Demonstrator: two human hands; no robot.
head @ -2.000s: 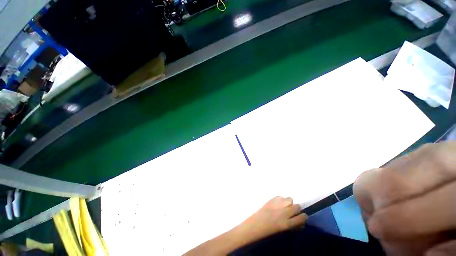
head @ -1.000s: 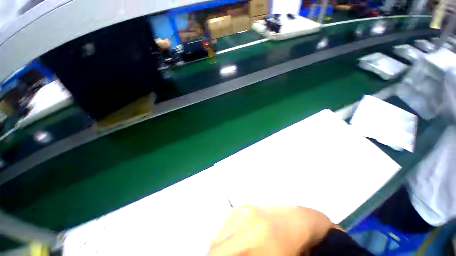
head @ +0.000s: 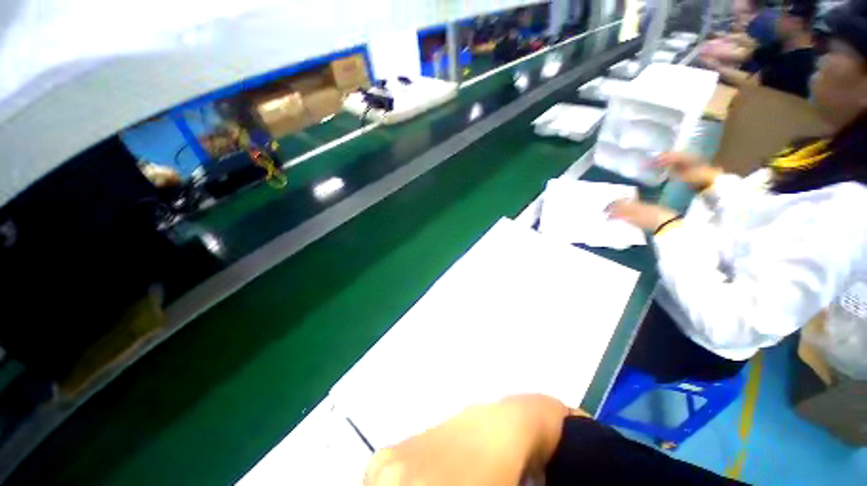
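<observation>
My right hand is large and blurred at the bottom centre, back up, with a dark sleeve coming from the right. It is over the near part of the white sheets. A thin dark stick lies near the join of the sheets, and its lower end meets or passes behind the hand. The fingers are hidden, so I cannot tell whether they hold anything. The right white sheet looks blank. Only a corner of the left white sheet shows. My left hand is not in view.
A green conveyor belt runs beyond the sheets. A person in white sits at the right on a blue stool, hands at a stack of white trays and a white piece. A black panel stands at the left.
The view has swung right, bringing in the neighbour and stool. My right hand has moved from the right edge onto the sheets, near the stick. My left hand has left the view.
</observation>
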